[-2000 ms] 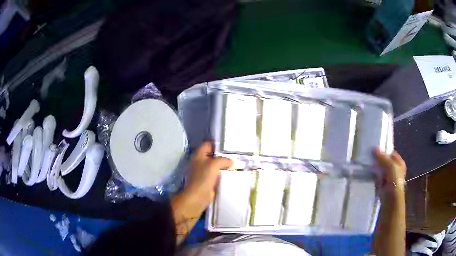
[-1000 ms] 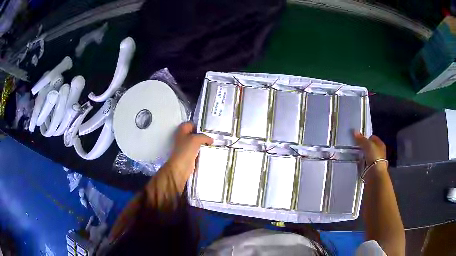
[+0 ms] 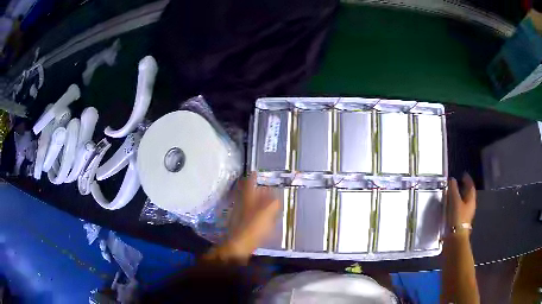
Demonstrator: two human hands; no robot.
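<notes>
A white tray (image 3: 350, 181) with two rows of flat silver-grey pouch cells (image 3: 355, 141) lies at the near edge of the dark bench. Thin wires and yellow strips show beside the cells, and the upper left cell has white printed text. My left hand (image 3: 252, 217) is blurred, fingers apart, over the tray's lower left corner, hiding part of a cell. My right hand (image 3: 462, 205) is beside the tray's right edge, fingers spread and not wrapped around it; whether it touches is unclear.
A thick white tape roll (image 3: 199, 163) in crinkled clear wrap lies left of the tray. Curved white plastic parts (image 3: 139, 98) lie further left. A dark cloth (image 3: 243, 47) and green belt (image 3: 392, 53) are behind. A teal-and-white box (image 3: 517, 59) stands at the far right.
The tray was held up and tilted; now it lies flatter on the bench, slightly right of before. My left hand has come off its left edge and my right hand has opened at the right edge.
</notes>
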